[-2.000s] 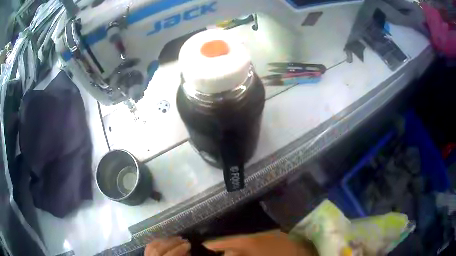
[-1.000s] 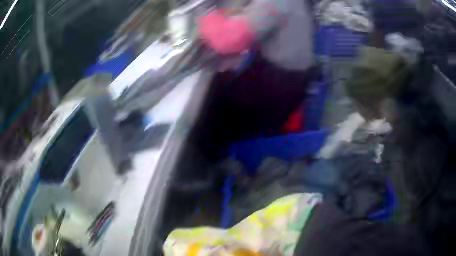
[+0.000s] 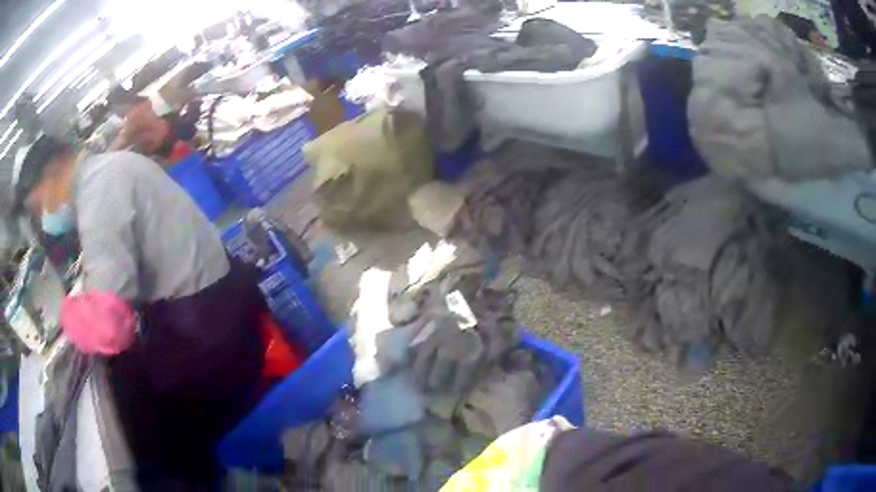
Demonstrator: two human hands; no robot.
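Note:
Neither of my hands is in the picture. Only my forearm in a patterned white, yellow and green sleeve cover (image 3: 514,459) and a dark sleeve (image 3: 653,466) show at the bottom edge; the hand is cut off. Nearest in front is a blue crate (image 3: 567,384) on the floor, full of dark grey fabric pieces (image 3: 480,360) with some white pieces (image 3: 372,322) on top. The picture is somewhat blurred.
A person (image 3: 158,231) in a grey top with a pink sleeve cover stands at the left by a table. Behind are blue crates (image 3: 279,144), an olive sack (image 3: 370,168), a white tub (image 3: 552,106) with dark cloth, and large grey garment heaps (image 3: 672,250) on the speckled floor (image 3: 634,384).
The view has swung right, away from the sewing table, flask and cup, which are out of the picture. The other person now shows at the left, and the crate is nearer the middle.

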